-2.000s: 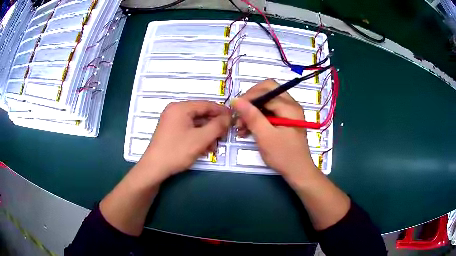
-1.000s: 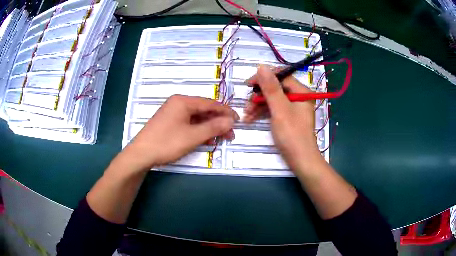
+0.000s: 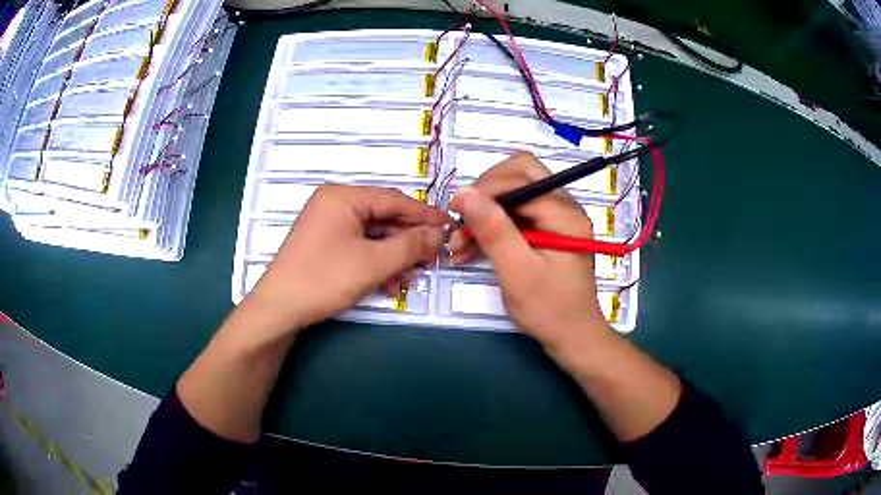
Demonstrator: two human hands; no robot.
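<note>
My right hand [image 3: 536,256] grips the black probe [image 3: 570,179] and the red probe [image 3: 575,242], their tips close together at the fingertips. My left hand [image 3: 353,256] pinches thin battery lead wires, with a small pale tip showing at the fingertips [image 3: 446,230], where the probe tips meet it. Whether they touch is too small to tell. Both hands are over the middle of a white blister tray [image 3: 238,280] of flat pouch cells [image 3: 324,124] with yellow tape at their wire ends. My hands hide several slots.
Stacked filled trays [image 3: 179,218] stand at the left, with wires hanging off their edges. Probe cables with a blue band [image 3: 567,133] run over the tray's upper right. A black cable [image 3: 700,60] lies at the back. A red stool [image 3: 821,452] shows at lower right.
Since one second ago, my right hand has moved left and the probe tips have come to my left fingertips. My left hand has stayed at nearly the same place.
</note>
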